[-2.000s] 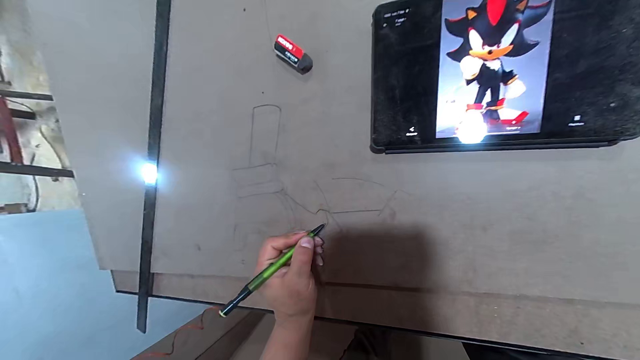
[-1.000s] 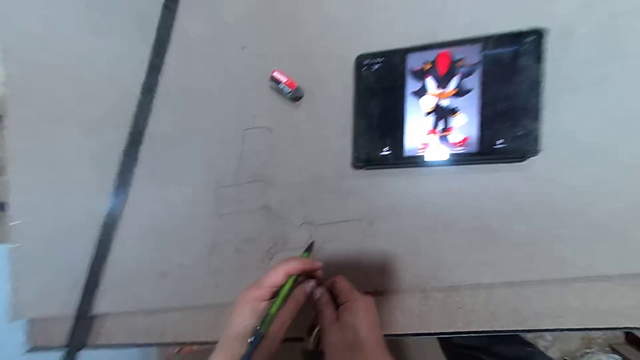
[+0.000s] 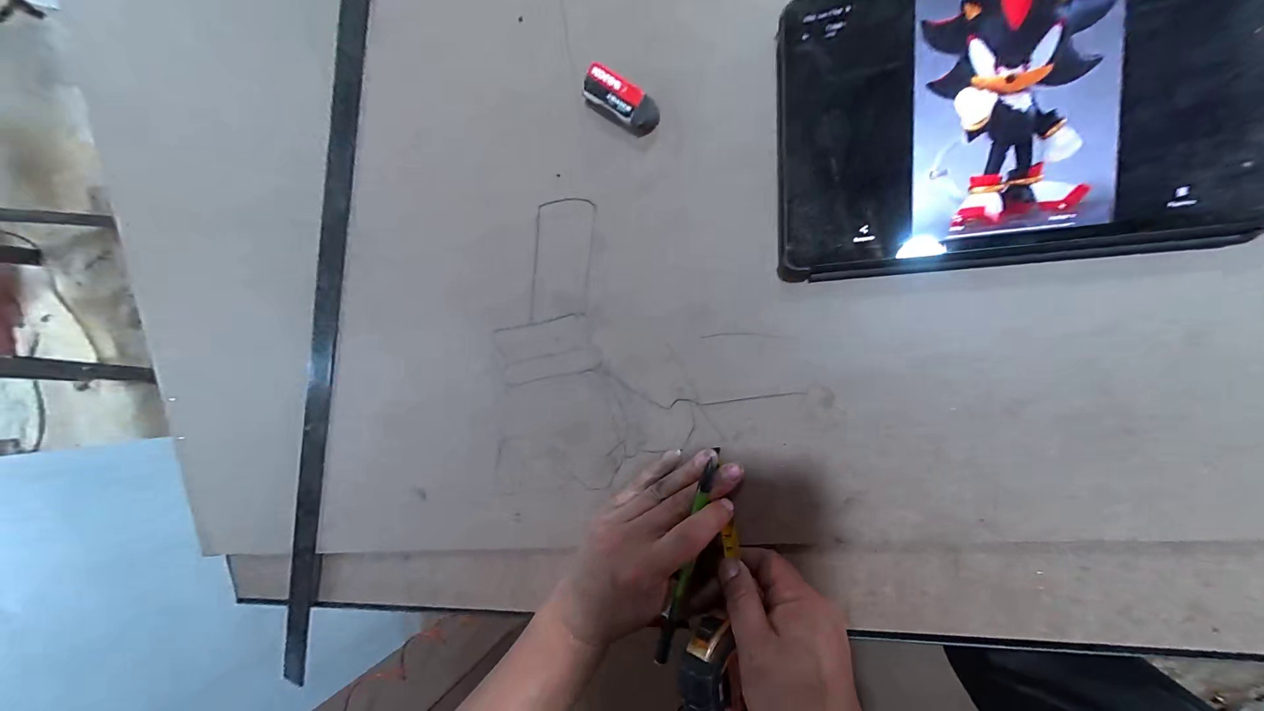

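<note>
My left hand point(image 3: 642, 553) lies on the lower edge of the drawing surface point(image 3: 434, 434), with a green and black pencil or pen point(image 3: 681, 592) between its fingers. Just right of it, my right hand point(image 3: 790, 632) grips a tape measure point(image 3: 703, 662), whose short yellow blade runs up between the hands to the sheet. Thin pencil lines point(image 3: 563, 200) form a tall narrow shape, a band below it and a partial outline near my fingertips. Above them rests a worn eraser point(image 3: 620, 99) in a red and black sleeve.
At the upper right a tablet point(image 3: 849, 138) in a dark case shows a black and red cartoon hedgehog figure. A long dark flat strip point(image 3: 324, 346) crosses the left side and juts past the lower edge. A pale blue surface point(image 3: 89, 573) lies at the lower left.
Two seconds ago only the hand with the pencil was in view, farther left; the other hand has come in beside it. The tape measure now shows, its blade out. The view has shifted.
</note>
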